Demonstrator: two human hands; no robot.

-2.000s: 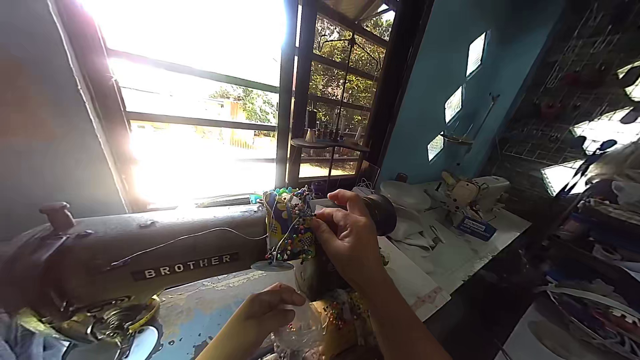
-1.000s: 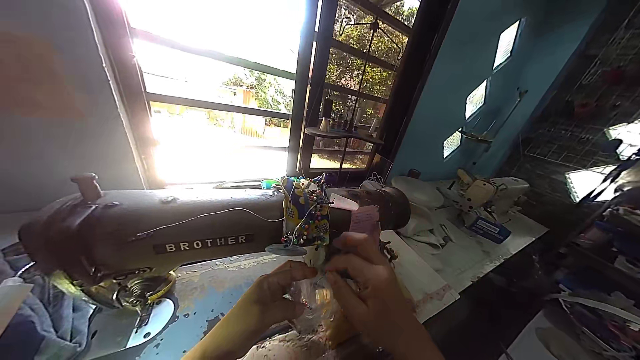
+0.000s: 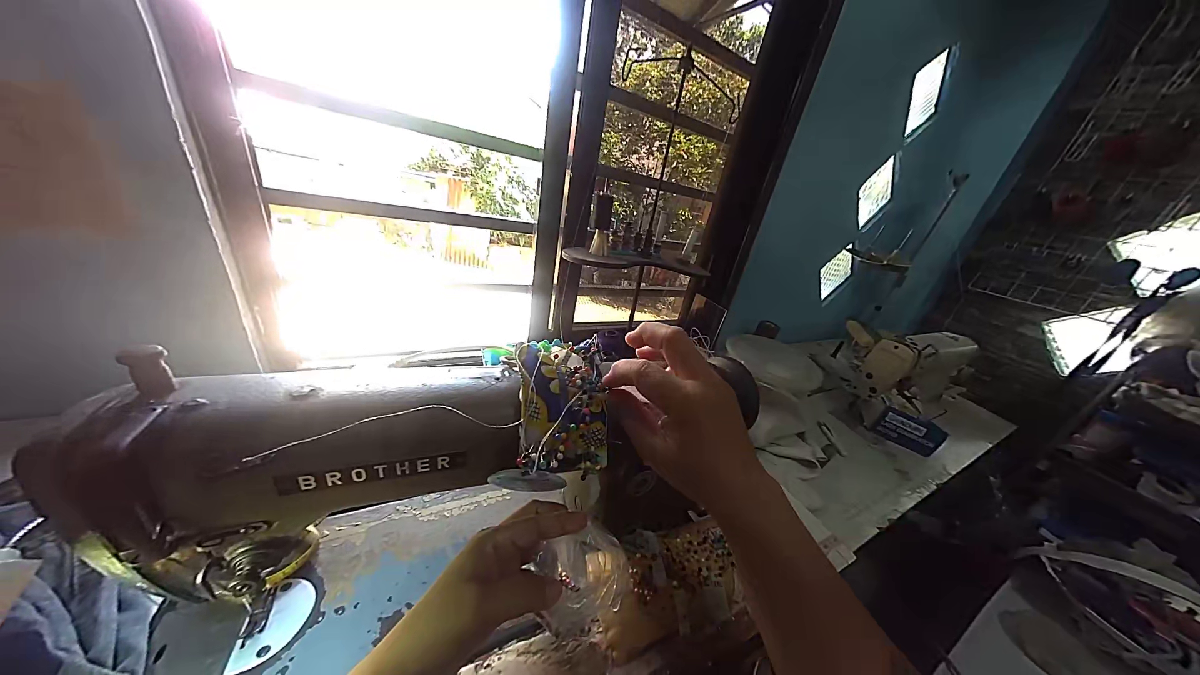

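Observation:
A brown Brother sewing machine (image 3: 375,422) spans the left and middle of the head view. Over its arm hangs a yellow and blue patterned cloth pincushion (image 3: 539,403), stuck full of colored ball-head pins. My right hand (image 3: 670,403) is at the cloth's right edge, thumb and fingertips pinched at the pins; whether a pin is between them is too small to tell. Lower down, my left hand (image 3: 511,567) grips a clear plastic bag (image 3: 586,572) with small reddish beads or pin heads inside. Right of that bag lie more plastic packets (image 3: 698,562) of small colored and dark pieces.
A thread stand (image 3: 637,261) with spools is by the barred window. On the white table (image 3: 877,483) at right are a second sewing machine (image 3: 900,361), a blue box (image 3: 902,429) and scissors. Bluish cloth (image 3: 80,595) lies at lower left.
My right hand has risen from beside my left hand at the plastic bag to the pins on the cloth, where it also was two seconds ago. The pinkish cloth by the machine arm is no longer visible.

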